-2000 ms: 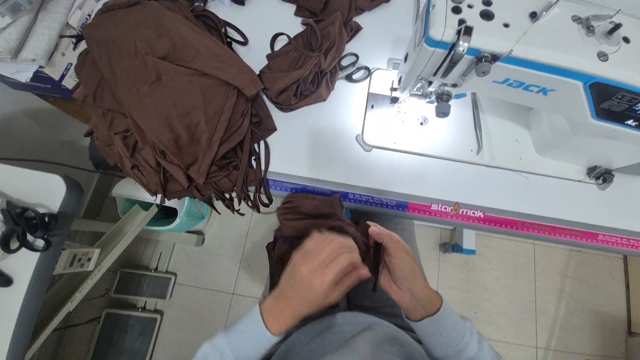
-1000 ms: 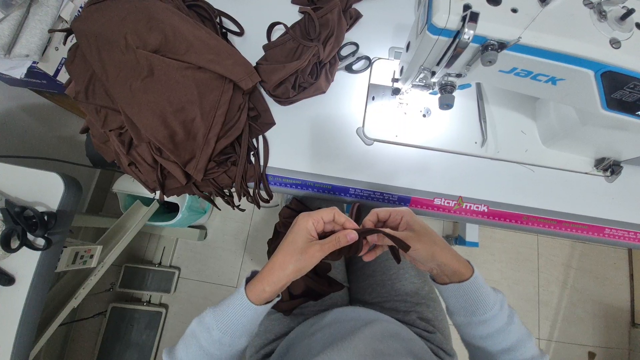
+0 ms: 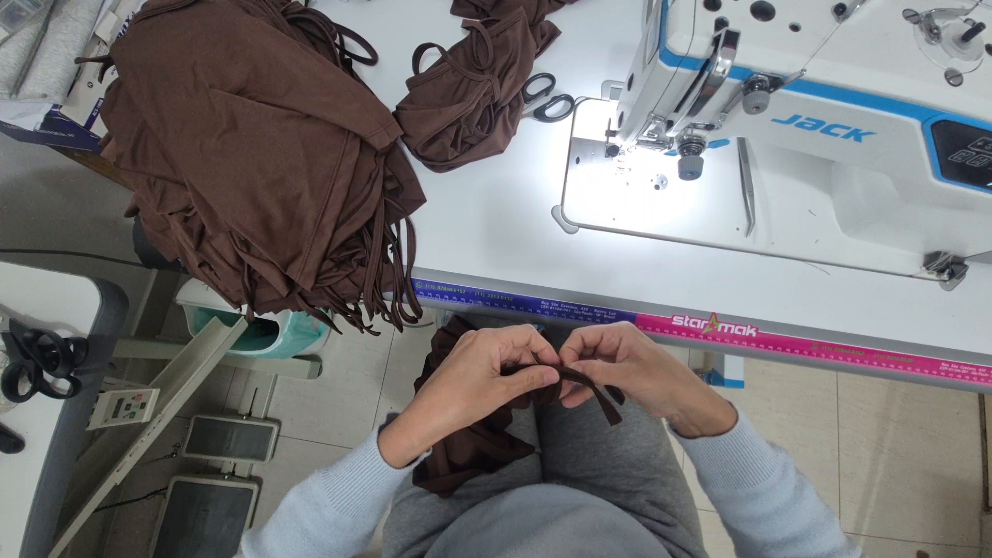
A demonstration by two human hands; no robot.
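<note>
Both hands meet over my lap, below the table's edge. My left hand pinches a narrow brown fabric strap between thumb and fingers. Close beside it, fingertips almost touching, my right hand grips the same strap, whose loose ends hang below the fingers. The rest of the brown garment lies bunched on my left thigh, partly hidden by the left hand and wrist. The exact spot where the fingertips hold the strap is hidden.
A large pile of brown garments overhangs the table at left. Another brown garment lies beside black-handled scissors. The Jack sewing machine stands at right, its lamp lit, tweezers on its bed. More black-handled scissors lie on the left side table.
Two seconds ago the hands were apart, the left blurred over the bunched garment. They have since come together on the strap, and the garment has shifted onto the left thigh.
</note>
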